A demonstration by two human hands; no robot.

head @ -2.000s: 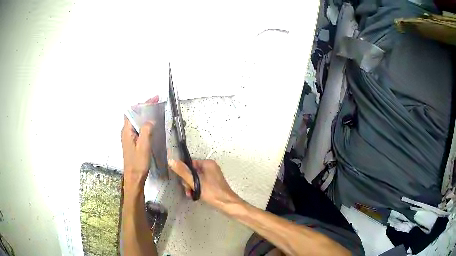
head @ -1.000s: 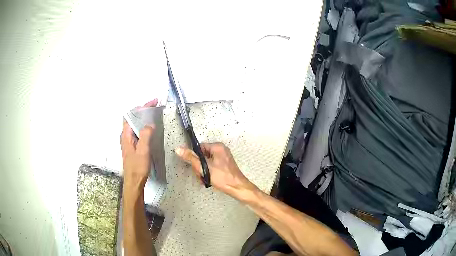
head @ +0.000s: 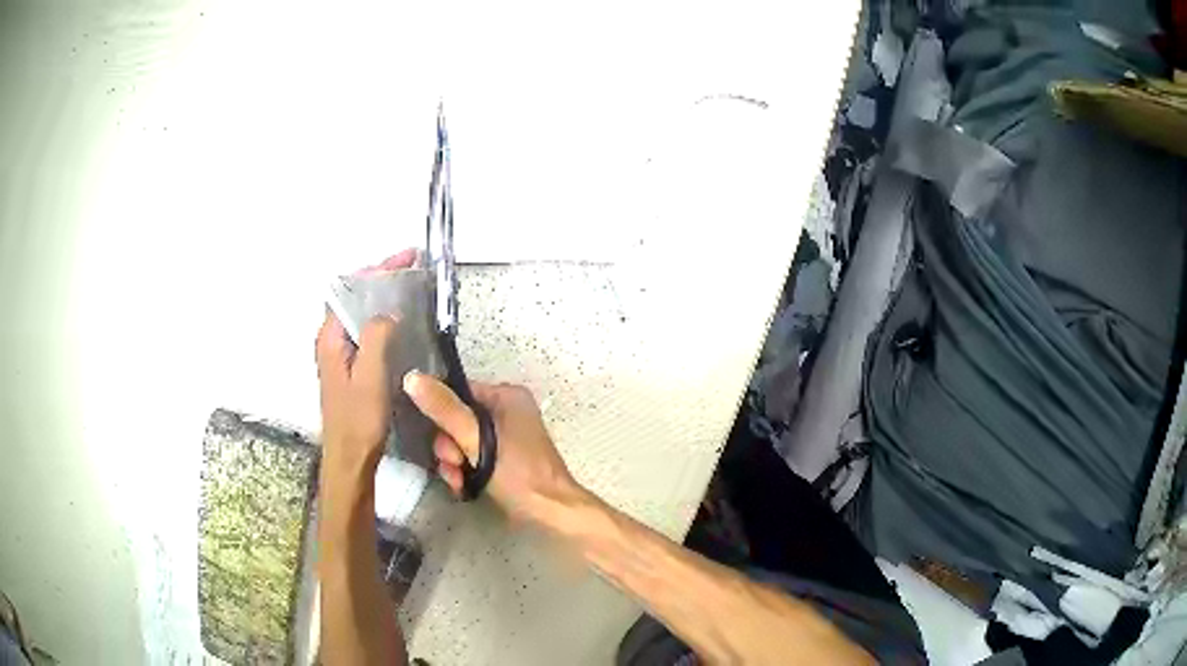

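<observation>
My right hand [head: 501, 449] holds the fabric shears [head: 445, 247] by their black handles. The long silver blades point away from me, beside the right edge of a folded grey piece. My left hand [head: 354, 390] holds this grey fabric piece [head: 406, 312], thumb on top, with a white paper edge showing at its left. Whether the blades are cutting it cannot be told. A pale scrap [head: 398, 492] lies below the grey piece. The gold weight [head: 257, 546] lies left of my left forearm. The dark weight [head: 398, 559] is partly hidden behind that forearm.
The speckled table [head: 560, 351] has its edge running down on the right. Beyond it are a heap of grey fabric [head: 1015, 351], scraps, a pale roll [head: 853, 260] and a brown cardboard edge [head: 1126, 111]. A dark curved line shows on the bright surface ahead.
The shears first moved away from the grey piece, tilting and opening a gap, then came back left against its right edge. My left hand has barely moved.
</observation>
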